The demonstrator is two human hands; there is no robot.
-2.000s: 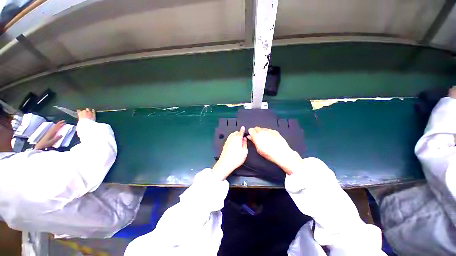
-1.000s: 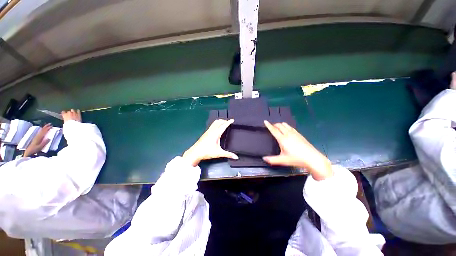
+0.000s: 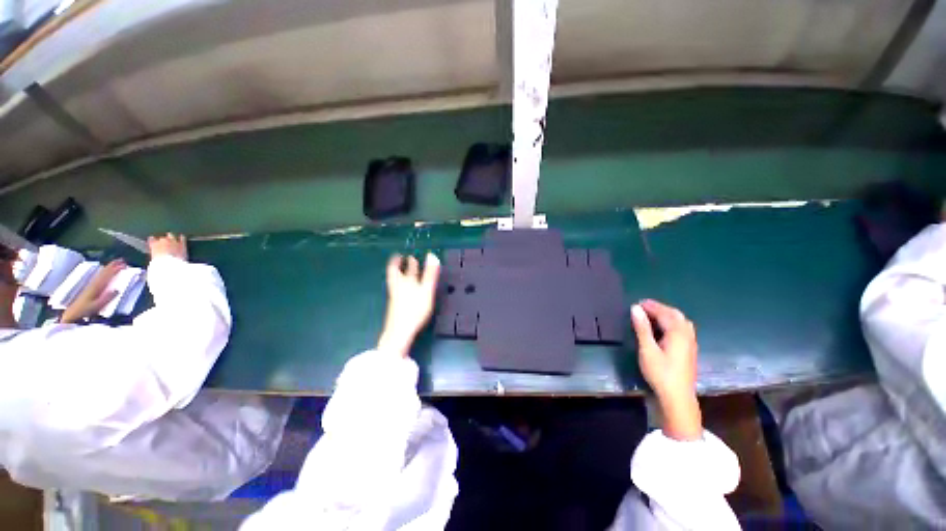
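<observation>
A flat black box blank (image 3: 527, 301), cross-shaped with slit side flaps and small round holes at its left, lies on the green bench before the post. My left hand (image 3: 412, 299) is just left of the blank, fingers apart and empty. My right hand (image 3: 666, 347) is just right of the blank, empty, with thumb and fingers apart. Two small black folded trays lie on the far green strip: one (image 3: 389, 189) on the left, the other (image 3: 482, 174) beside the post.
A chipped white post (image 3: 530, 114) stands behind the blank. At the left, a person in a white smock has hands by white cards (image 3: 75, 280), with black trays (image 3: 50, 221) beyond. At the right, another white-sleeved person is near a dark stack (image 3: 894, 220).
The folded tray has left my hands, and a second tray now lies on the far strip. My hands have moved apart to either side of the flat blank. The view has shifted slightly.
</observation>
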